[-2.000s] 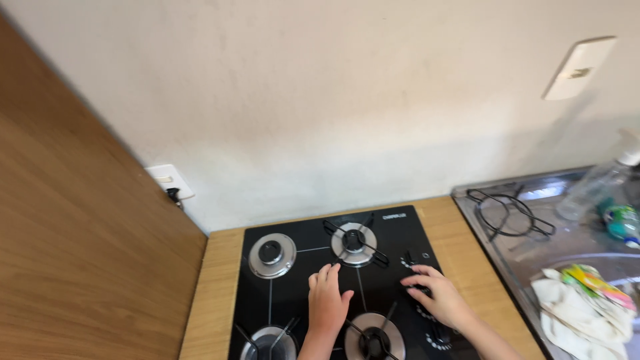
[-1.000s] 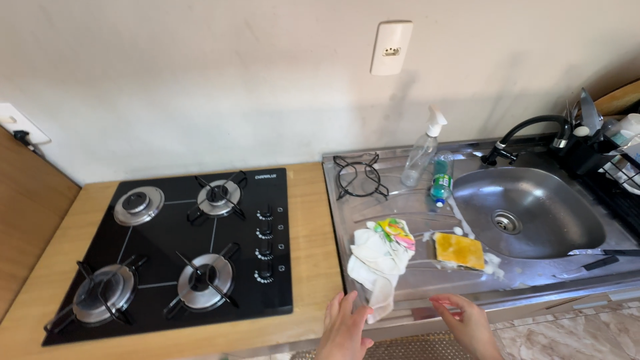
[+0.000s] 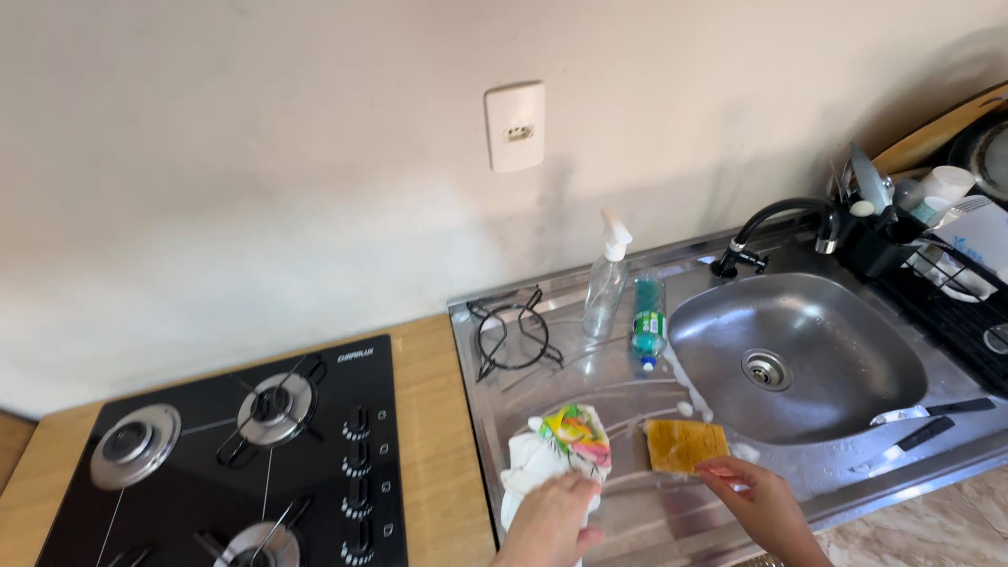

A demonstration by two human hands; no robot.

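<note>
My left hand (image 3: pixel 555 516) lies over the lower part of a white cloth with a colourful print (image 3: pixel 543 461) on the steel drainboard; whether its fingers grip the cloth is unclear. At the lower right edge of a soapy yellow sponge (image 3: pixel 687 446), my right hand (image 3: pixel 748 492) has its fingertips touching or very near it; its grip cannot be told. Behind them stand a clear spray bottle with a white trigger (image 3: pixel 606 287) and, lying down, a bottle of green dish soap (image 3: pixel 649 319). A black wire burner grate (image 3: pixel 513 337) rests on the drainboard's back left corner.
A black glass gas cooktop (image 3: pixel 197 457) is set in the wooden counter (image 3: pixel 441 433) at left. To the right are the steel sink basin (image 3: pixel 795 339), a black faucet (image 3: pixel 776 213), two black-handled knives (image 3: pixel 929 431) on the rim, and a loaded dish rack (image 3: pixel 945 299).
The view has swung right from the cooktop to the sink. Two seconds ago both hands were over the cooktop; now the left is at the cloth and the right at the sponge.
</note>
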